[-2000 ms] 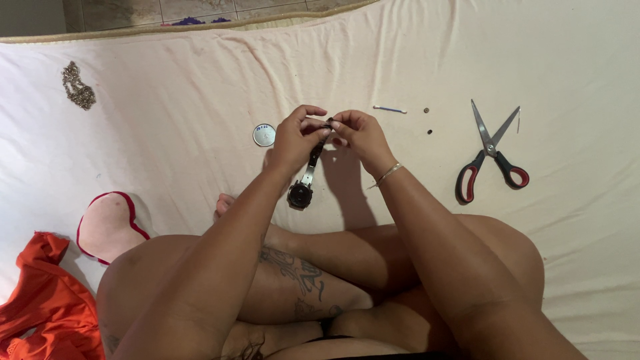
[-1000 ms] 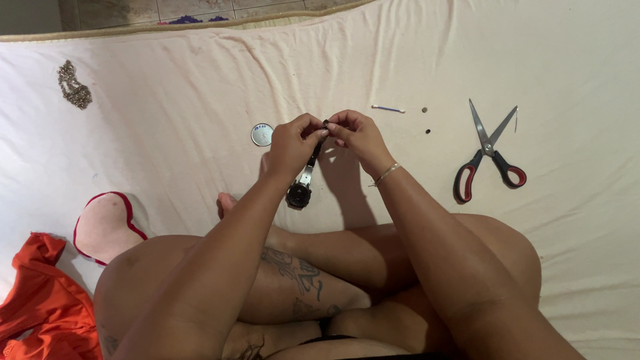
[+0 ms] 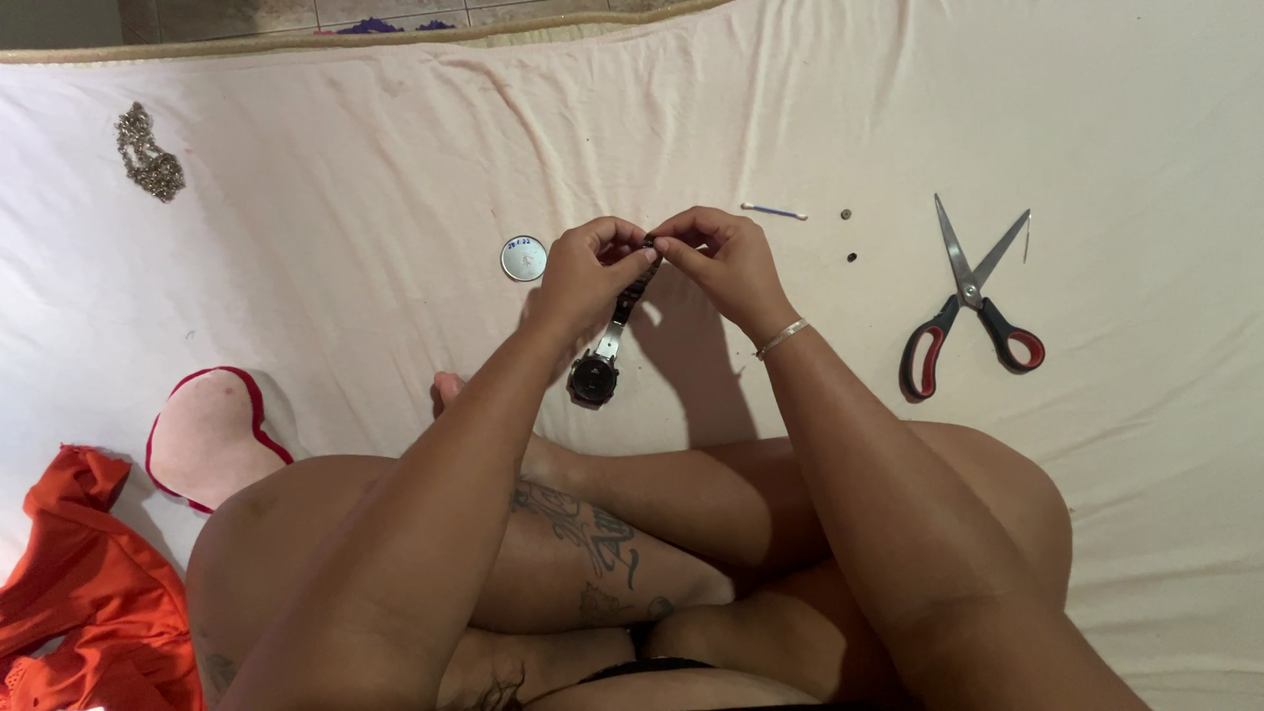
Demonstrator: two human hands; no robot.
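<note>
A wristwatch with a black round face hangs or lies below my hands, its dark strap running up to my fingertips. My left hand pinches the strap's upper end between thumb and fingers. From the other side, my right hand grips the same end, the fingertips of both hands almost touching. What exactly sits between the fingertips is too small to tell. Just left of my left hand lies a round metal disc with writing on it. A cotton swab rests to the right of my right hand.
Open scissors with black and red handles lie at the right, a thin needle-like piece by one blade tip. Two small round pieces are near the swab. At the left are a tangled chain, a heart-shaped cushion and orange cloth.
</note>
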